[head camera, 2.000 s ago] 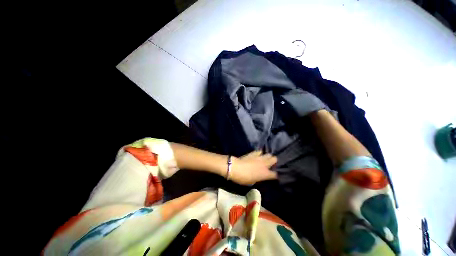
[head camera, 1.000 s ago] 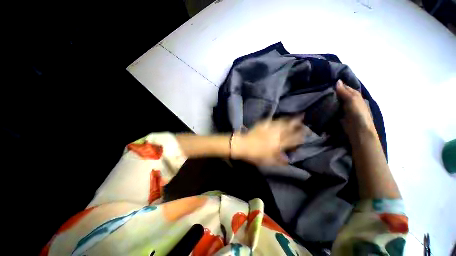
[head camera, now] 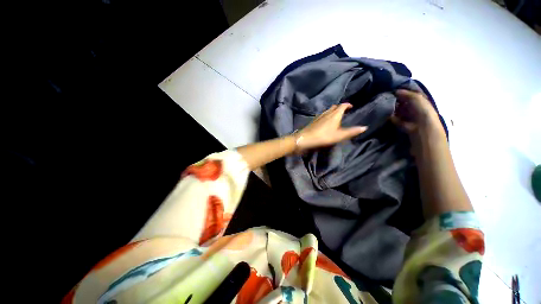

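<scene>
The garment [head camera: 356, 219] lies bunched on the white table with its grey wrong side up and dark navy edges around it. Part of it hangs over the near table edge towards me. My left hand [head camera: 325, 129] is over the middle of the garment, thumb and fingers apart, holding nothing that I can see. My right hand [head camera: 415, 113] is at the garment's upper right, fingers curled on the cloth beside the navy edge. Slim dark snips [head camera: 515, 290] lie on the table at the lower right, cut off by the frame.
The white table [head camera: 207, 113] has its corner at the left, with darkness beyond it. A green round object [head camera: 537, 181] is cut off at the right edge. A black elongated object [head camera: 228, 286] is in front of my patterned clothing at the bottom.
The garment has gone from navy side partly showing to mostly grey side up, and the hanger hook is no longer visible. My left hand has moved up and forward over the cloth.
</scene>
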